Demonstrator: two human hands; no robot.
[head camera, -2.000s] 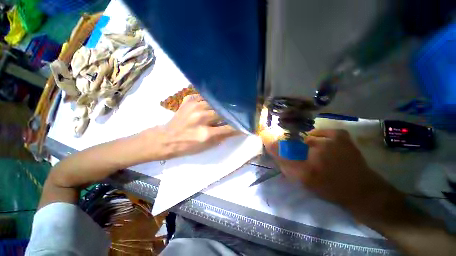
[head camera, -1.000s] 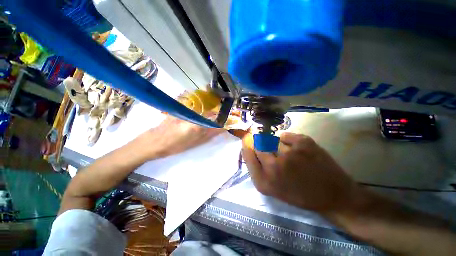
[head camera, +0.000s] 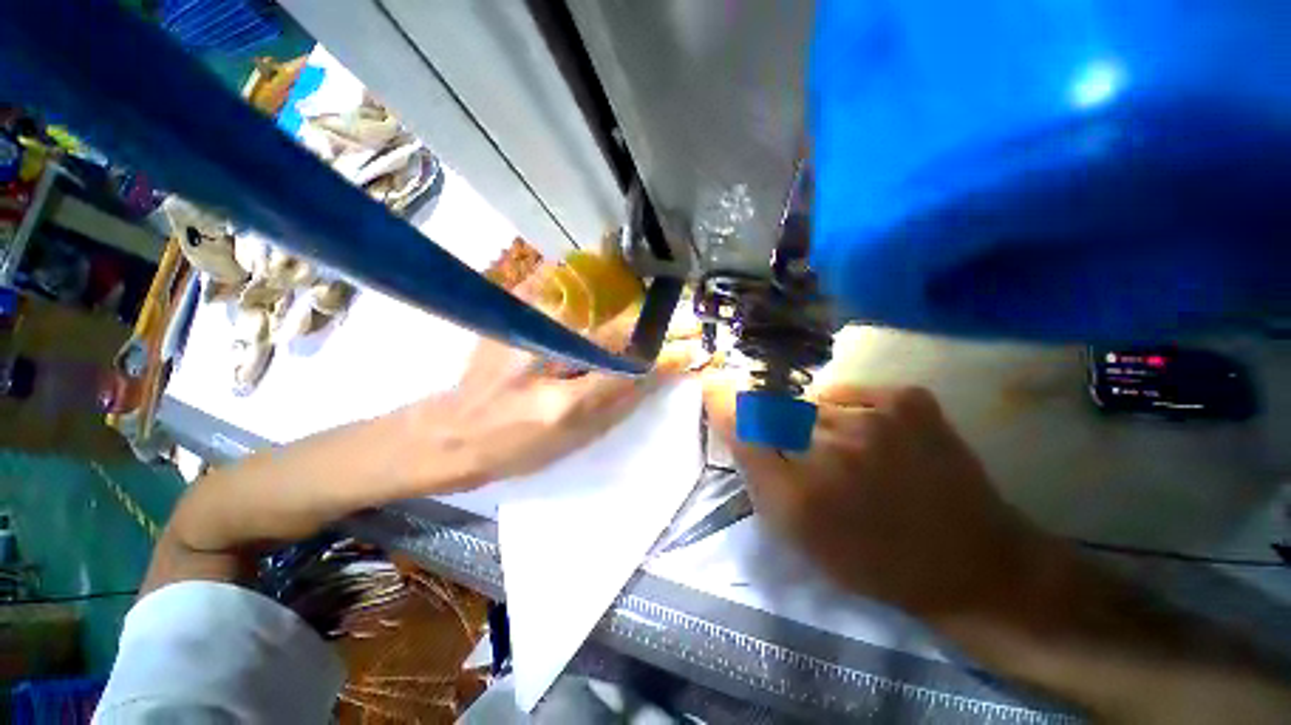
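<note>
The panel lies with its white backing (head camera: 595, 531) up under the sewing machine head (head camera: 694, 113), its pointed end hanging over the table's front edge. A bit of its brown face (head camera: 515, 264) shows beyond my left hand. My left hand (head camera: 545, 411) lies on the panel's left side and holds it at the needle area. My right hand (head camera: 864, 475) is at the panel's right side by the needle, its fingertips partly hidden behind the small blue knob (head camera: 776, 421). Silver snips (head camera: 708, 510) show beside my right hand; whether it holds them is unclear. The needle tip is hidden.
Small pale pieces (head camera: 276, 290) lie heaped at the table's left. A long blue bar (head camera: 354, 241) and a large blue knob (head camera: 1048, 184) cross the near view. A phone (head camera: 1168, 383) lies at right. The ruler-marked edge (head camera: 793, 659) runs in front, above brown pieces (head camera: 425, 637).
The white panel's point has swung right and further down over the front edge. Both hands stay by the needle. The camera view has shifted, with the large blue knob now nearer.
</note>
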